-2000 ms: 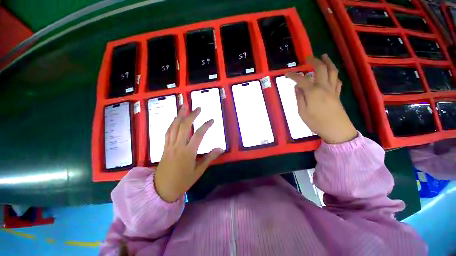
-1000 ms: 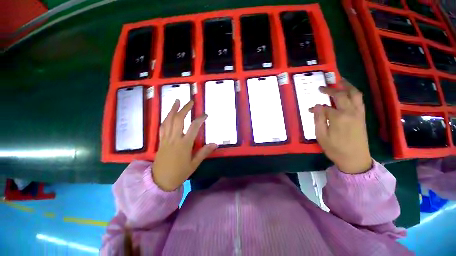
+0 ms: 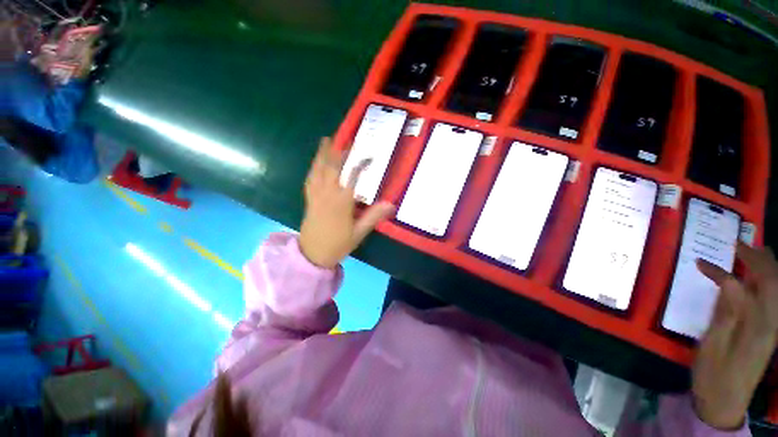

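Note:
The red phone tray (image 3: 461,242) holds two rows of smartphones. The far row has dark screens with pale marks, such as the phone at the far left (image 3: 424,53). The near row has lit white screens; the second phone from the right (image 3: 612,230) shows text lines and a mark. My left hand (image 3: 334,209) is at the leftmost near phone (image 3: 376,145), fingers apart, one finger over its screen, holding nothing. My right hand (image 3: 735,329) is at the rightmost near phone (image 3: 702,243), a finger on or just above its screen, holding nothing.
The tray lies on a dark green bench (image 3: 256,102). A person in blue (image 3: 51,128) is at the upper left. A red object (image 3: 149,182) and a cardboard box (image 3: 95,399) are at the left over the blue floor. A thin dark blue item (image 3: 732,19) lies at the far edge.
The view has turned left, so the tray appears tilted and further right. My left hand has moved to the leftmost near phone. Text now shows on the near row's fourth phone.

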